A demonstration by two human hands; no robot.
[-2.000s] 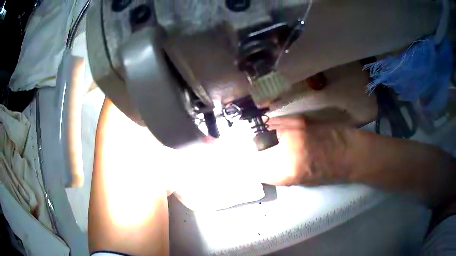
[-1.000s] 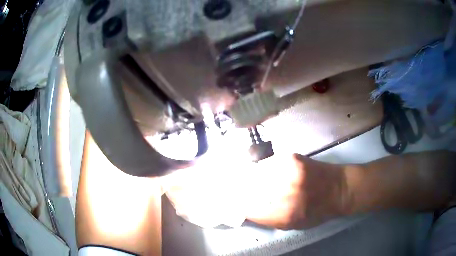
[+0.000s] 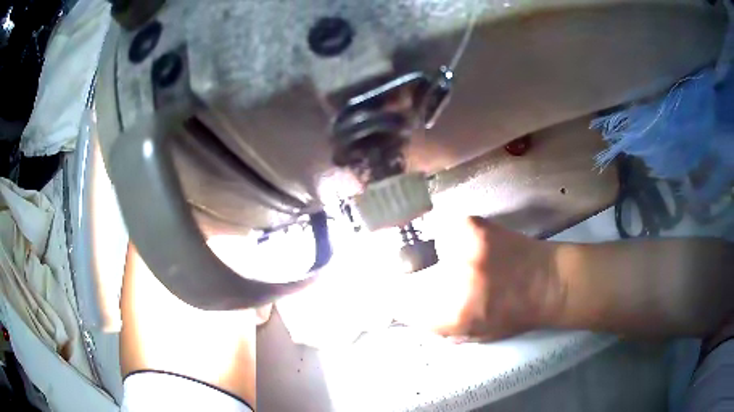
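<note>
The sewing machine head (image 3: 241, 88) fills the upper middle, with a curved guard, a ribbed cream knob (image 3: 394, 201) and a small dark knob below it. Under it, white cloth (image 3: 322, 318) lies in strong glare, with its lower edge visible. The needle point is hidden. My right hand (image 3: 507, 282) comes in from the right and rests at the cloth, its fingers lost in the glare. My left forearm (image 3: 189, 314) rises from the lower left. The left hand is washed out and partly behind the guard, so its grip is unclear.
Loose cream cloth (image 3: 40, 273) is piled at the left beside a long pale bar (image 3: 105, 241). Blue strands (image 3: 684, 125) hang at the upper right above black scissor handles (image 3: 636, 209). A red-brown item (image 3: 518, 146) lies on the bed. A printed ruler (image 3: 499, 378) follows the front edge.
My right hand first moved down and toward me, then slightly up again. The cloth's lower edge has changed shape. The machine head appears further left and lower as the view shifted.
</note>
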